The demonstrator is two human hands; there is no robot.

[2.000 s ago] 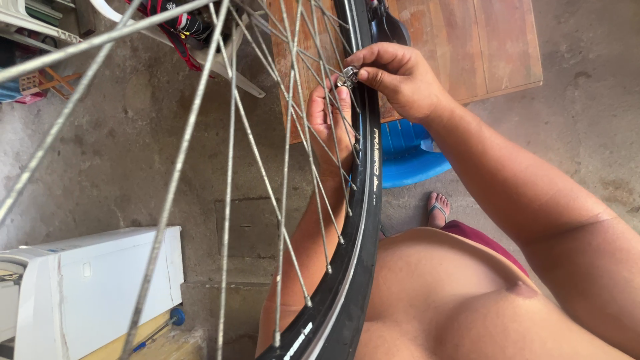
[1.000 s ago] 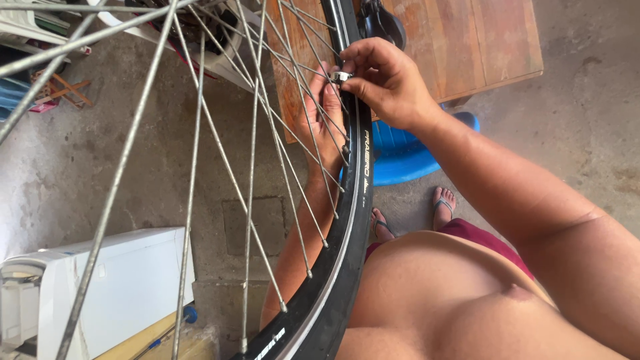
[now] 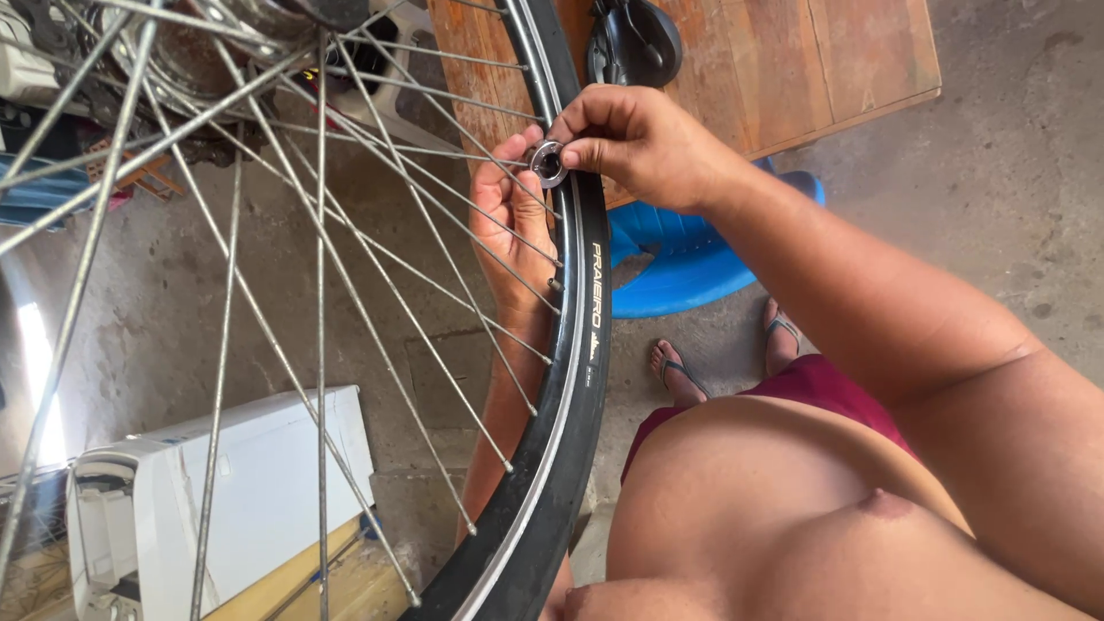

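A spoked bicycle wheel with a black tyre (image 3: 586, 345) stands in front of me, its rim curving down to the lower middle. At a spoke's rim end is a small round metal spoke wrench (image 3: 547, 162). My right hand (image 3: 651, 147) pinches its right side between thumb and forefinger, across the tyre. From behind the spokes, my left hand (image 3: 511, 224) holds its left side with thumb and fingertips. The valve stem (image 3: 555, 283) sticks out of the rim below the wrench. Part of my left forearm is hidden by the rim and tyre.
Behind the wheel is a wooden table (image 3: 802, 69) bearing a black bicycle saddle (image 3: 638, 43). A blue plastic chair (image 3: 681, 276) is beneath the table's edge. A white appliance casing (image 3: 250, 483) lies at lower left. The hub and sprockets (image 3: 190, 69) are at upper left.
The wrench has turned between my fingers, its round face now towards me. Both hands remain at the rim. The view has shifted slightly.
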